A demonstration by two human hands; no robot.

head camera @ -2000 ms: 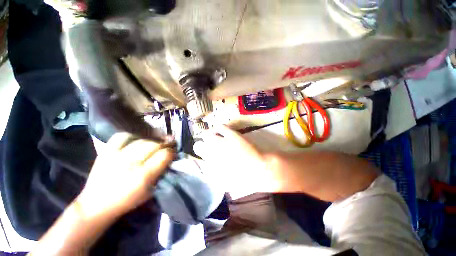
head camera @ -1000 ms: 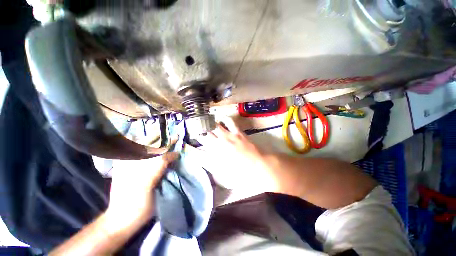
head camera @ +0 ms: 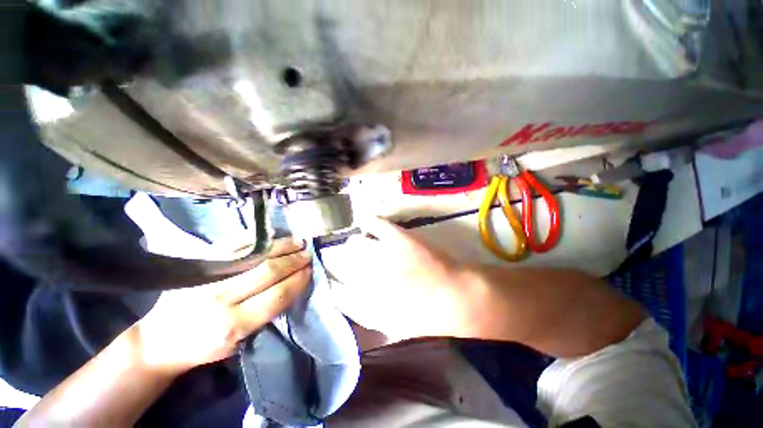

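A light blue-grey fabric [head camera: 330, 351] hangs in a loop below the needle area, its top pinched between my hands. My left hand [head camera: 226, 309] holds its upper edge with the fingertips, just left of the fabric. My right hand [head camera: 393, 272] is at its right side, fingers by the ribbed tension knob [head camera: 320, 214]; its fingertips are partly washed out by glare. The sewing machine head [head camera: 418, 92] fills the top and hides the needle. Dark fabric [head camera: 79, 334] lies at the left, under and beyond my left forearm.
Scissors [head camera: 542, 219] with one yellow and one red loop lie right of my right hand. A red-cased phone [head camera: 443, 176] lies under the machine arm. A small tool [head camera: 598, 191] and a dark strip [head camera: 649, 209] are further right. Blue baskets [head camera: 661, 288] are at the lower right.
The machine head looks larger and closer. The dark curved bar at its left has moved lower in view. My hands stay at the needle area, and the blue-grey loop hangs slightly lower.
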